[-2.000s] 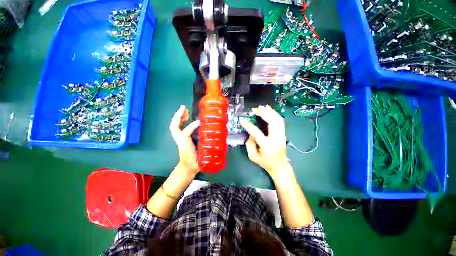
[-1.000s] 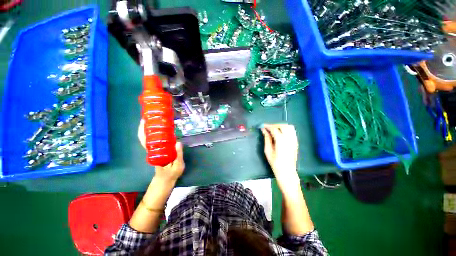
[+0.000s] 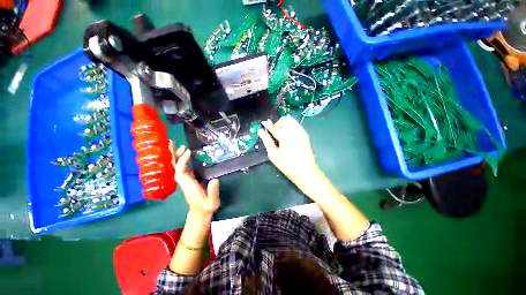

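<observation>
A green circuit board (image 3: 229, 148) with silvery parts lies on the dark fixture base (image 3: 233, 167), below the clear pressure head (image 3: 222, 125). The thick red-orange handle (image 3: 151, 152) hangs left of the board on a steel linkage. My left hand (image 3: 196, 187) is at the base's left front corner, beside the handle, thumb and fingers apart, with nothing visible in it. My right hand (image 3: 286, 147) is at the board's right end, thumb and index finger close together by the base's right edge. Whether its fingertips hold something small is unclear.
A blue tray (image 3: 131, 190) with boards in rows stands left. A loose board pile (image 3: 311, 69) lies behind right, beside a pale side box (image 3: 245, 78). Two blue bins stand right, the lower (image 3: 398, 155) with green strips. A red stool (image 3: 144, 262) stands below the bench.
The view has shifted and turned. My right hand has moved from the bare mat to the board's right end. My left hand has come out from behind the handle and opened.
</observation>
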